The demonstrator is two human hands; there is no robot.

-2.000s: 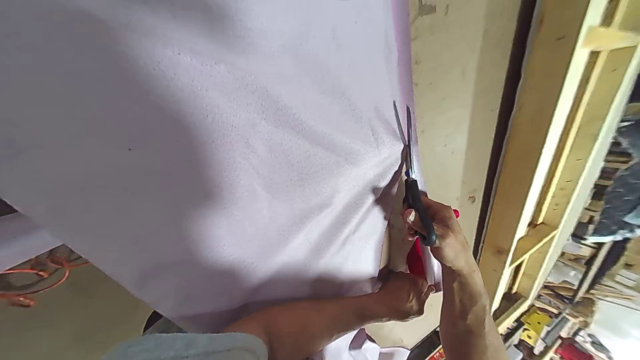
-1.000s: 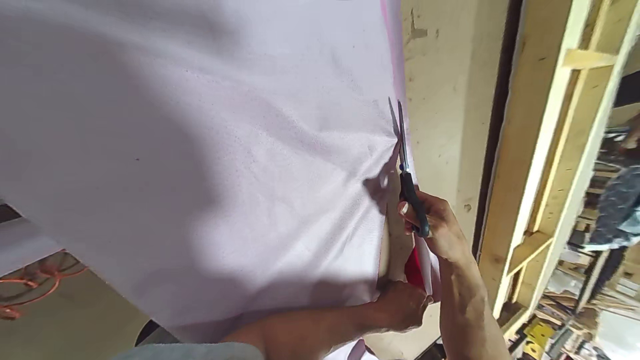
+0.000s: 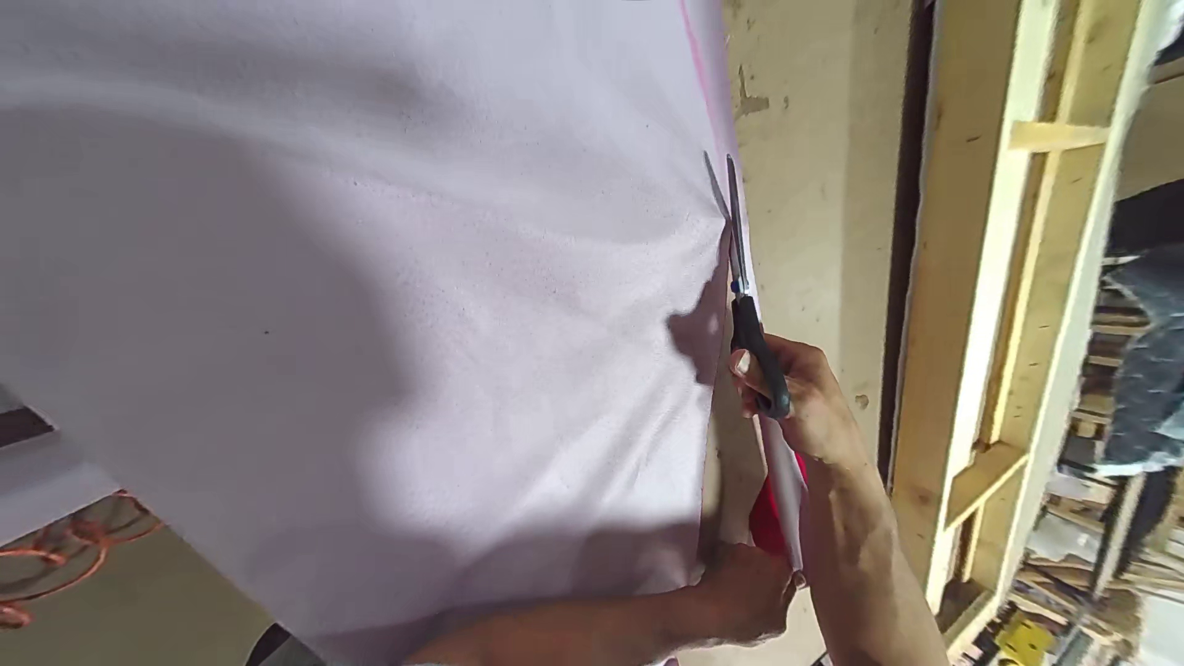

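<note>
A wide sheet of pale lilac fabric (image 3: 518, 305) covers most of the view, with a pink line along its right edge. My right hand (image 3: 800, 398) grips the black handles of a pair of scissors (image 3: 740, 250). The scissor blades are apart at the tips and point up along the fabric's right edge, where creases gather. Below, my left hand (image 3: 754, 592) is closed on the narrow cut strip (image 3: 786, 499), whose red side shows in part. A cut edge runs down from the blades, left of the strip.
A worn beige board (image 3: 805, 185) lies under the fabric's edge. To its right stands a wooden frame (image 3: 962, 231) of pale lumber. Wood scraps (image 3: 1073, 592) and a dark quilted cloth (image 3: 1147, 361) lie farther right. An orange cord (image 3: 74, 555) is coiled at the lower left.
The scissors have stayed in my right hand and moved slightly up along the fabric's edge. My left hand keeps its grip near the strip.
</note>
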